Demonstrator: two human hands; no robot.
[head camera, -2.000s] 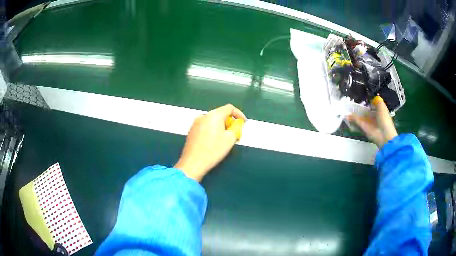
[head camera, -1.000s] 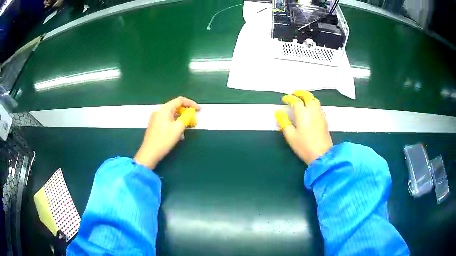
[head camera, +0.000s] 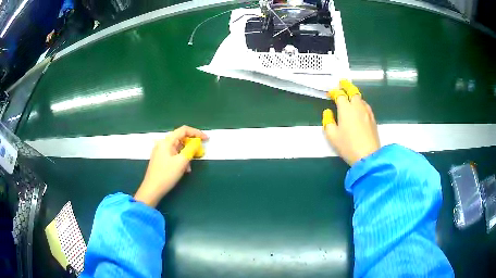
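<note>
An open projector unit with a white vented edge and black parts lies on a white foam sheet on the green conveyor, cut off by the top edge. My right hand, with yellow finger cots, is at the sheet's near right corner, fingers apart; whether it grips the sheet cannot be told. My left hand is over the white rail at the left, its capped fingers curled together. Whether something thin is between them cannot be told.
The white rail runs between conveyor and bench. Clear panes lie in two piles at the right. A label sheet with red dots and a yellow edge lies at the lower left. A pale lead trails left of the unit. Part of a person shows at top left.
The unit and sheet have shifted left in view, and the sheet's near edge is now slanted and lifted. My right hand has moved up to its corner. My left hand has moved slightly down and left.
</note>
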